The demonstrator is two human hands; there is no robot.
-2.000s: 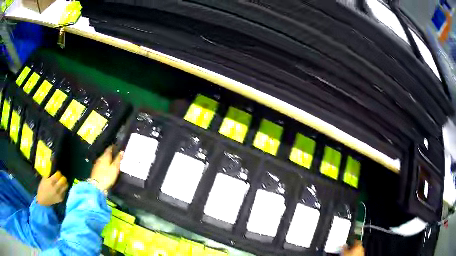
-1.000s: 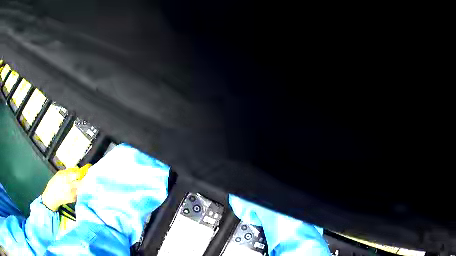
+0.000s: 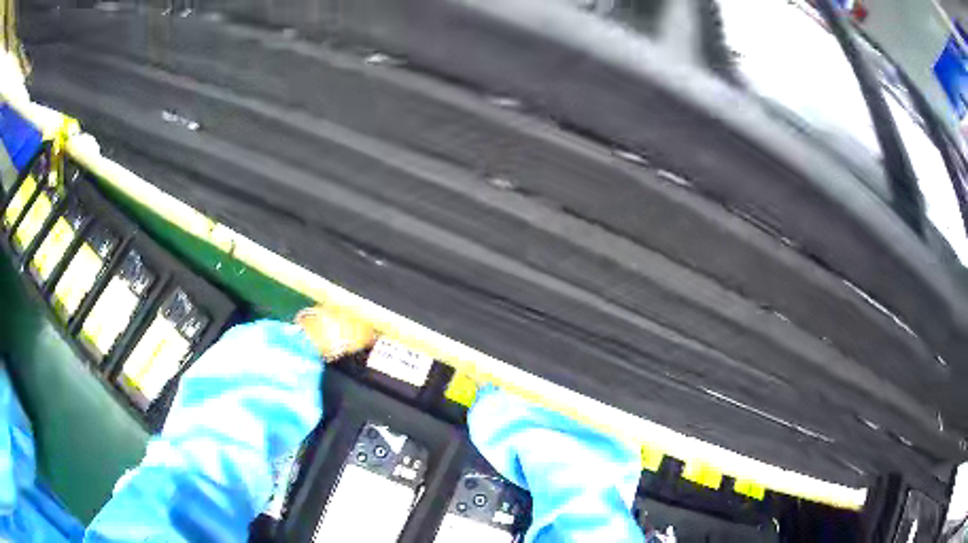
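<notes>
My left hand (image 3: pixel 338 331) is at the left end of the rear tray, against the cream shelf edge. Its fingers are blurred, and whether they grip the tray is unclear. My right sleeve reaches up to the shelf edge; my right hand is hidden there. A white-labelled part (image 3: pixel 400 362) and yellow-green pieces (image 3: pixel 462 387) show in the rear row under the shelf edge. Between my arms, opened phones with camera rings and white batteries (image 3: pixel 366 504) sit in the front black tray (image 3: pixel 331 467); the bottom picture edge cuts them off.
Black trays are stacked on the shelf (image 3: pixel 478 255) across the top. Another tray (image 3: pixel 218 308) of phones with yellow-edged white batteries stands at left on the green mat (image 3: pixel 80 408). Another person's blue sleeve (image 3: pixel 16 467) shows at the left edge.
The view has shifted, and the dark mass that filled it a second ago has drawn back. My left hand has moved from the front tray's left end to the rear tray. The other person's hand is gone.
</notes>
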